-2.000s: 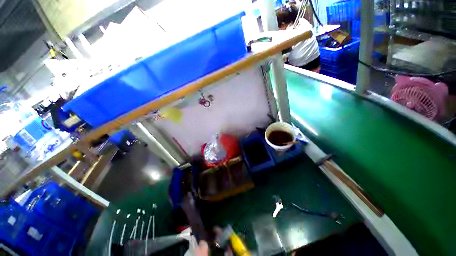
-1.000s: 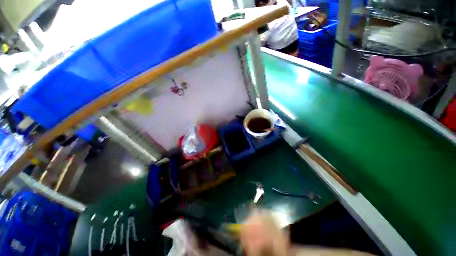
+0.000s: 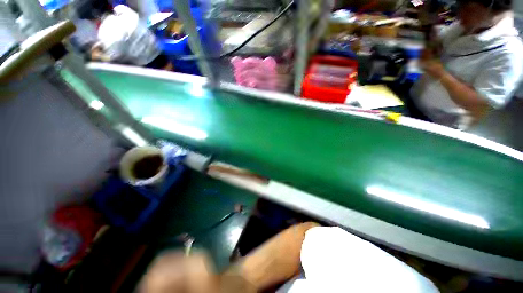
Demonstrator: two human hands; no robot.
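My right hand (image 3: 183,273) is a strong blur at the bottom edge, with the bare forearm and white sleeve (image 3: 355,263) running to the right. Whether it holds anything cannot be told. My left hand is not in view. Small silver pliers (image 3: 188,243) lie on the green bench just above my right hand. Dark-handled pliers (image 3: 222,221) lie to their right. The white grease bucket (image 3: 143,166), brown inside, stands by the blue parts bins (image 3: 121,200).
A hammer (image 3: 238,173) lies on the pale right ledge. Beyond is a long green conveyor (image 3: 287,134). A red item with crumpled clear wrapping (image 3: 60,243) is at left. Across the conveyor are a red crate (image 3: 330,77), a pink fan (image 3: 254,71) and two people in white.
The view has swung right, bringing in more conveyor and another person. The black housing, white cables and yellow-handled tool have left the picture. My right forearm and sleeve now show.
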